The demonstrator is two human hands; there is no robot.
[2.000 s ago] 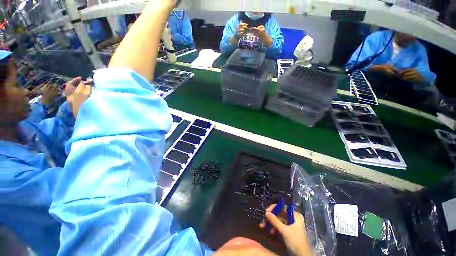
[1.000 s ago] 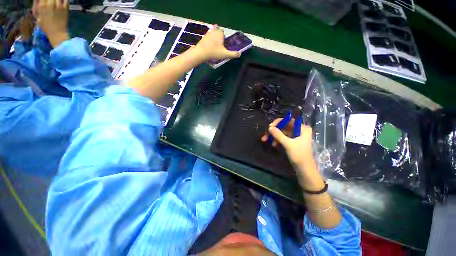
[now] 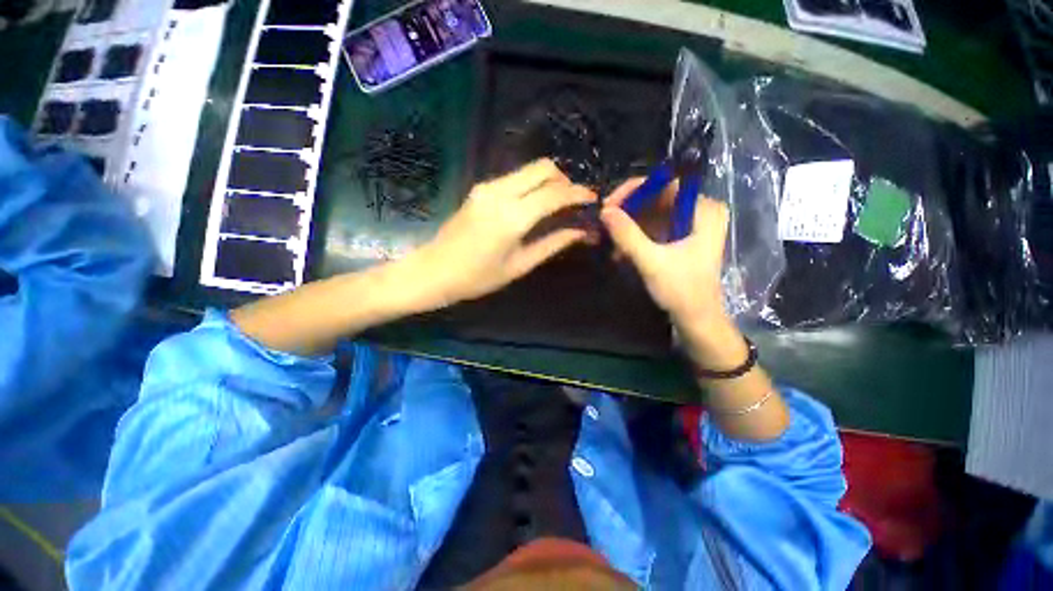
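My right hand [image 3: 672,256] holds the blue-handled nippers [image 3: 686,196], their dark jaws pointing up beside the bag's mouth. My left hand [image 3: 508,231] is over the black tray [image 3: 508,318], its fingertips meeting those of my right hand. A small dark piece [image 3: 598,214] shows between the fingertips of both hands; its shape is too small and blurred to tell. A heap of small black plastic pieces [image 3: 572,129] lies in the tray just beyond my hands. A pile of black sticks [image 3: 400,167] lies on the green bench left of the tray.
A smartphone [image 3: 416,44], screen lit, lies at the tray's far left. A white-framed carrier strip [image 3: 219,248] and another panel stand further left, near a person's blue sleeve [image 3: 81,254]. A clear plastic bag [image 3: 756,271] with white label [image 3: 816,201] and green sticker [image 3: 883,212] lies right.
My left hand has let go of the smartphone and come down to the tray, meeting my right hand. The phone now lies on the bench. The view has tilted further down.
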